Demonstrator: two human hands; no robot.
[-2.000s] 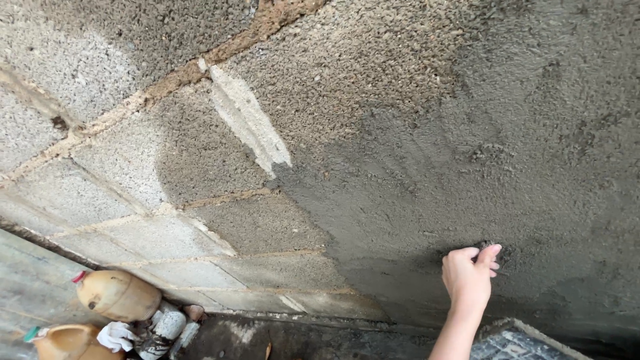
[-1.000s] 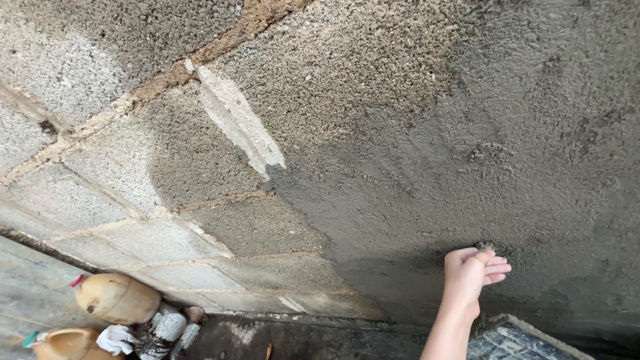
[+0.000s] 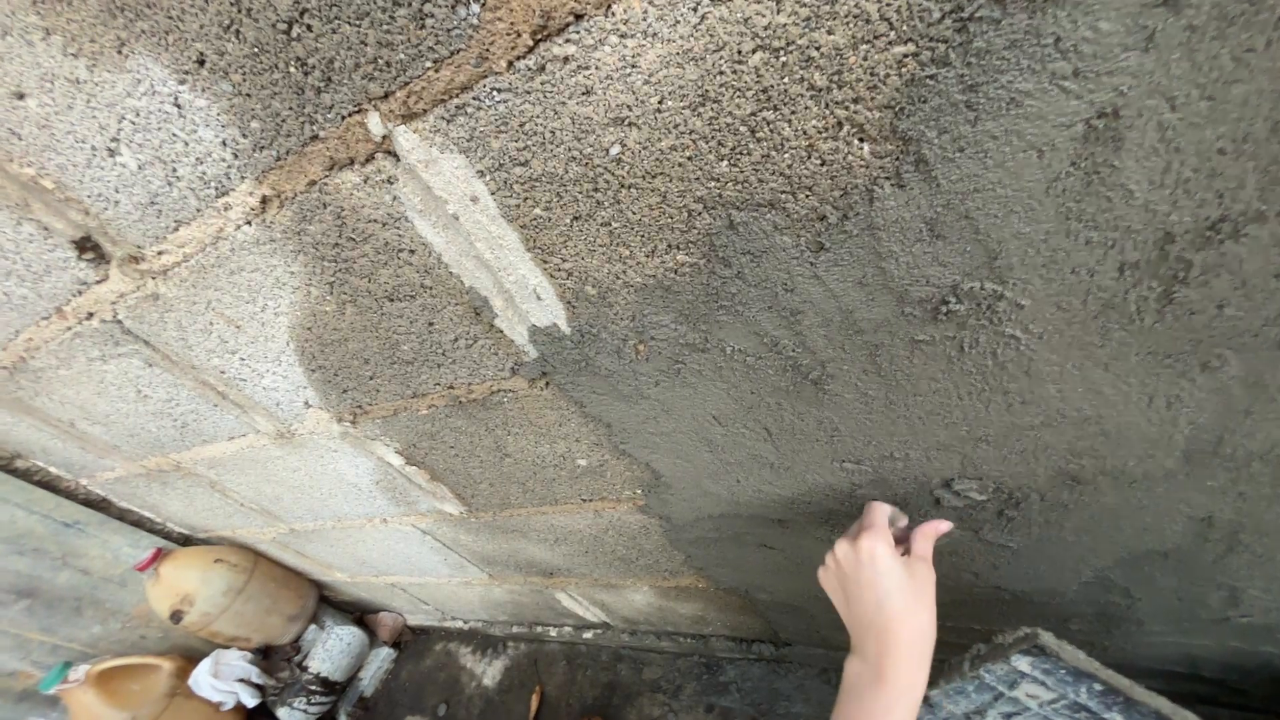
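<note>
My right hand point(image 3: 885, 580) reaches up from the bottom edge to the lower part of the wet grey mortar coat point(image 3: 850, 400) on the wall. Its fingers are curled and the thumb points right; whether anything lies inside them cannot be told. Just right of the thumb, a raised lump of mortar point(image 3: 965, 490) clings to the wall. The coat's ragged left edge meets bare concrete blocks point(image 3: 510, 450), some darkened by damp. A pale ridge of hardened mortar point(image 3: 480, 230) runs diagonally across the blocks. My left hand is not in view.
At the lower left stand a yellowish plastic jug with a red cap point(image 3: 235, 595) and another with a green cap point(image 3: 130, 690). A white cloth point(image 3: 228, 678) and dirty cylindrical containers point(image 3: 335, 645) are beside them. A mortar-crusted tray or board point(image 3: 1040, 680) lies at the lower right.
My right hand, near the same patch of mortar throughout, has changed its finger pose. A raised lump now shows on the wall beside the thumb, where the hand was earlier.
</note>
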